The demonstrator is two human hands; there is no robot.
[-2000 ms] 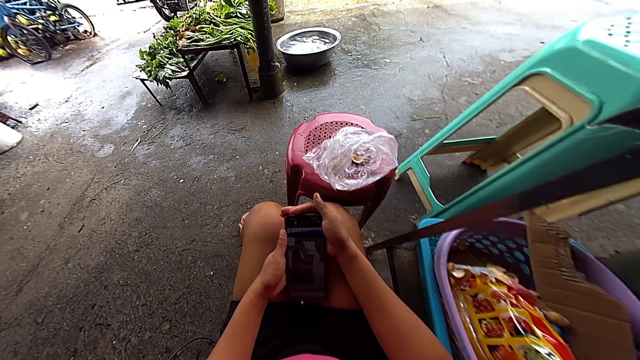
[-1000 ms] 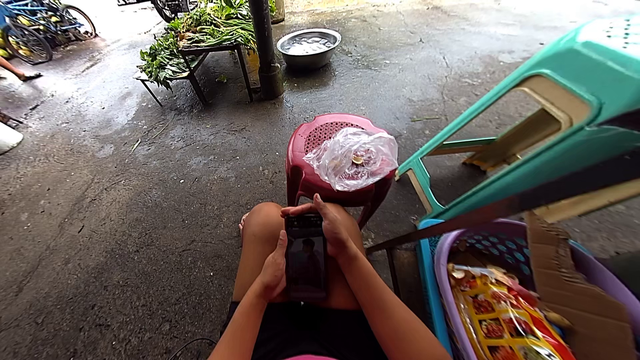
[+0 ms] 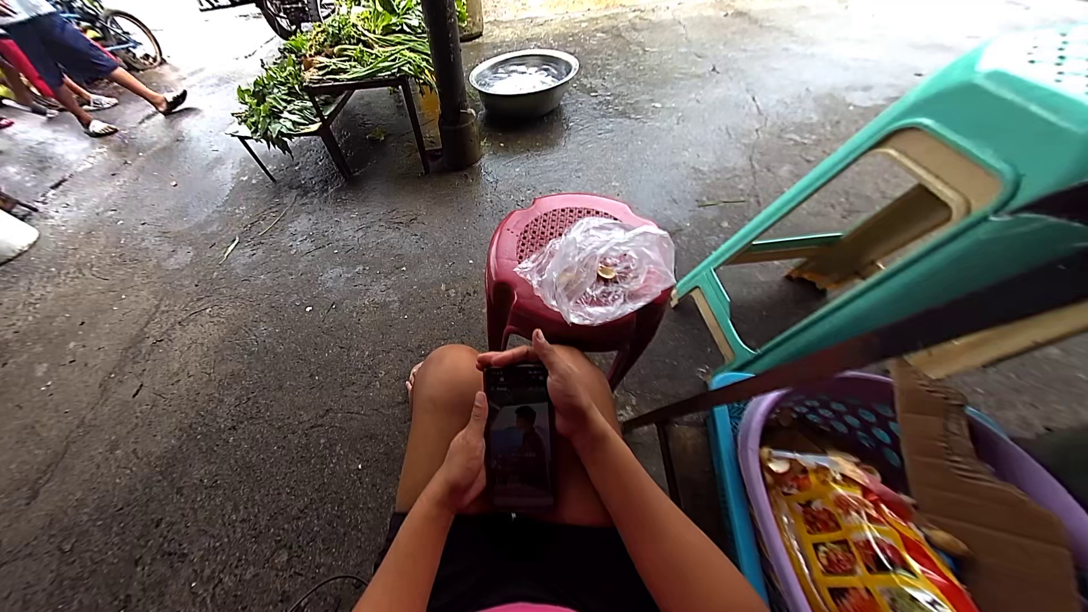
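Observation:
A dark smartphone (image 3: pixel 520 442) stands upright in view above my lap, its screen showing a dim picture of a person. My left hand (image 3: pixel 465 455) grips its left edge, thumb along the side. Around the right edge and across the top is my right hand (image 3: pixel 565 387), its fingers reaching over the upper end. Just beyond my knees is a red plastic stool (image 3: pixel 544 223). A crumpled clear plastic bag (image 3: pixel 586 276) lies on its seat, with a small light-coloured piece (image 3: pixel 606 272) on or in it.
Right: a green plastic stool (image 3: pixel 850 357) and a purple basket (image 3: pixel 752 450) with packets (image 3: pixel 837 527) and cardboard (image 3: pixel 969 476). Ahead: a metal basin (image 3: pixel 527 106), a dark post (image 3: pixel 446 76), and leafy vegetables (image 3: pixel 280 98) on a low table. People's legs (image 3: pixel 76 64) are at upper left.
People's legs have come into fuller view at the upper left, where only one foot showed a second ago. The phone's picture has changed. Both my hands stay in place on it.

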